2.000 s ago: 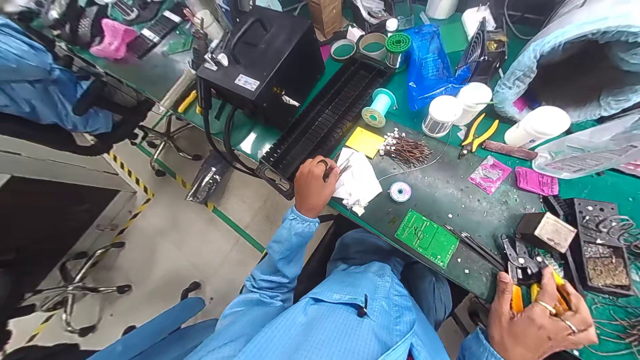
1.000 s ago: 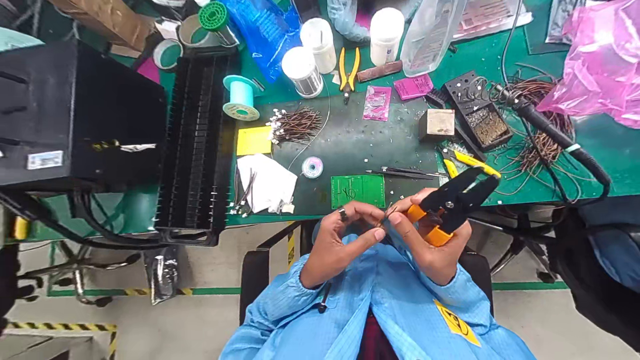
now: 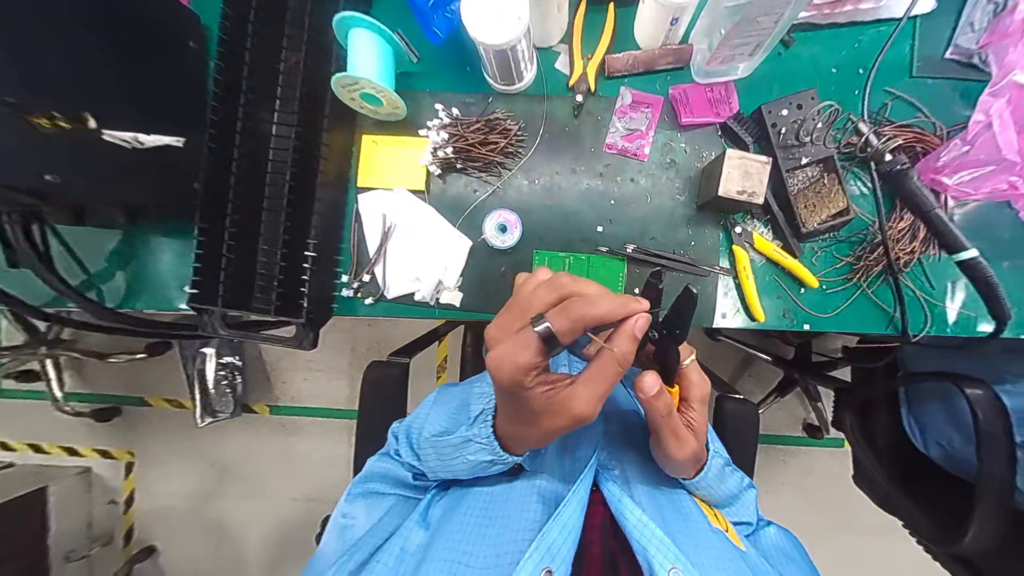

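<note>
My left hand (image 3: 564,356) pinches a thin wire (image 3: 602,342) between thumb and fingertips, over the bench's front edge. Around the orange handles of black-jawed wire strippers (image 3: 666,328) my right hand (image 3: 678,412) is closed, the jaws spread and beside the left fingertips. Whether the jaws touch the wire cannot be told. Behind the hands lies a green circuit board (image 3: 588,268), partly hidden by my left hand. Black tweezers (image 3: 668,259) rest at its right. Farther left are a small solder reel (image 3: 502,229), a white sheet (image 3: 412,244) with a few wires, and a bundle of brown wires with white connectors (image 3: 480,142).
Yellow-handled cutters (image 3: 772,264) and a soldering iron (image 3: 928,204) lie at the right, near a tip-cleaning stand (image 3: 808,172) and a small block (image 3: 736,180). A black slotted rack (image 3: 264,160) stands left. Yellow-handled pliers (image 3: 590,56) and a teal spool (image 3: 370,68) are at the back.
Two seconds ago my left hand was at the white sheet and my right hand by the tools at the right; both have come together before my body. The strippers were lifted. The view has shifted.
</note>
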